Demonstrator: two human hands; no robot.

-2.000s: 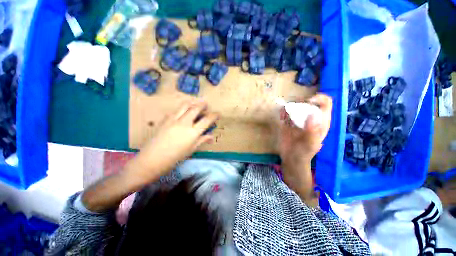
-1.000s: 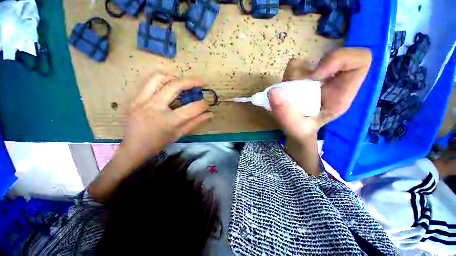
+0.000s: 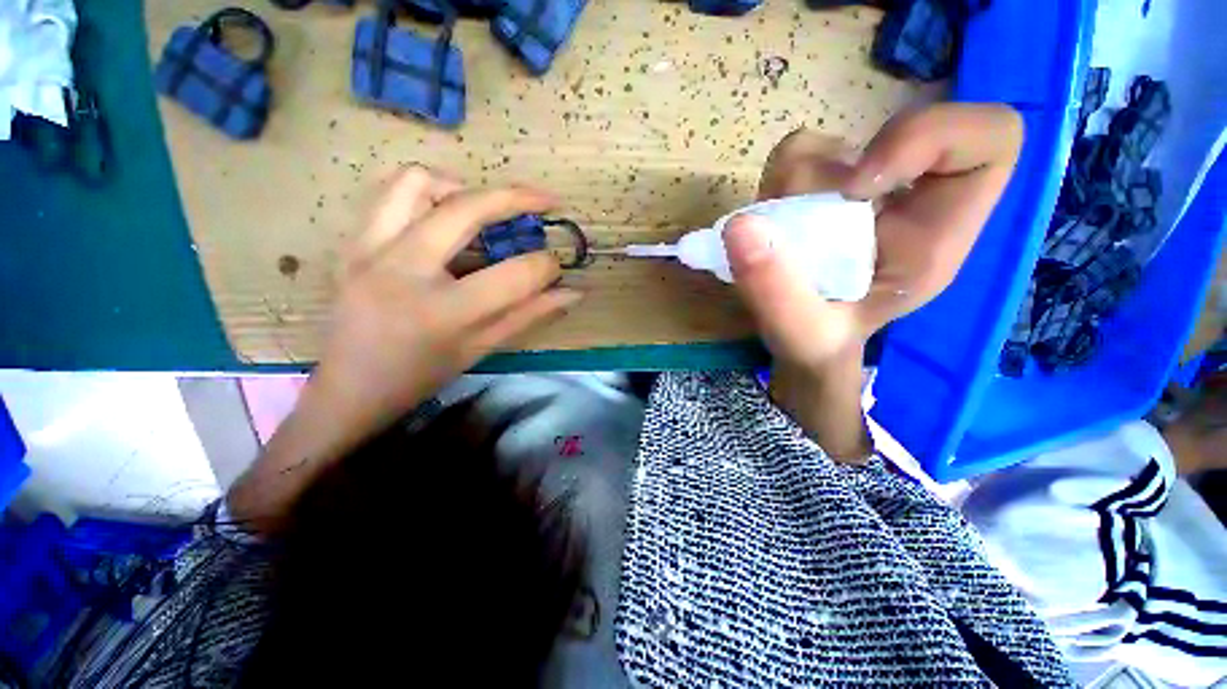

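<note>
My left hand (image 3: pixel 424 263) holds a small navy-grey plaid mini bag (image 3: pixel 513 238) between its fingers, low over the cardboard work board (image 3: pixel 323 189). The bag's dark loop handle (image 3: pixel 572 244) points right. My right hand (image 3: pixel 875 229) grips a white glue bottle (image 3: pixel 814 245) lying sideways. Its thin pale nozzle points left and its fine tip is at the loop; whether it touches cannot be told. My left fingers hide part of the bag.
Several plaid bags (image 3: pixel 408 67) lie at the board's far edge. A blue bin (image 3: pixel 928 364) with more bags (image 3: pixel 1097 229) stands at the right. A white cloth (image 3: pixel 34 61) lies on the green surface at the left. Another person's white, black-striped sleeve (image 3: pixel 1076 525) shows lower right.
Two seconds ago the hands were apart; they have since come together, with the nozzle at the bag's loop. Over the last second hands, bag and bottle hold nearly the same pose; the view has shifted slightly.
</note>
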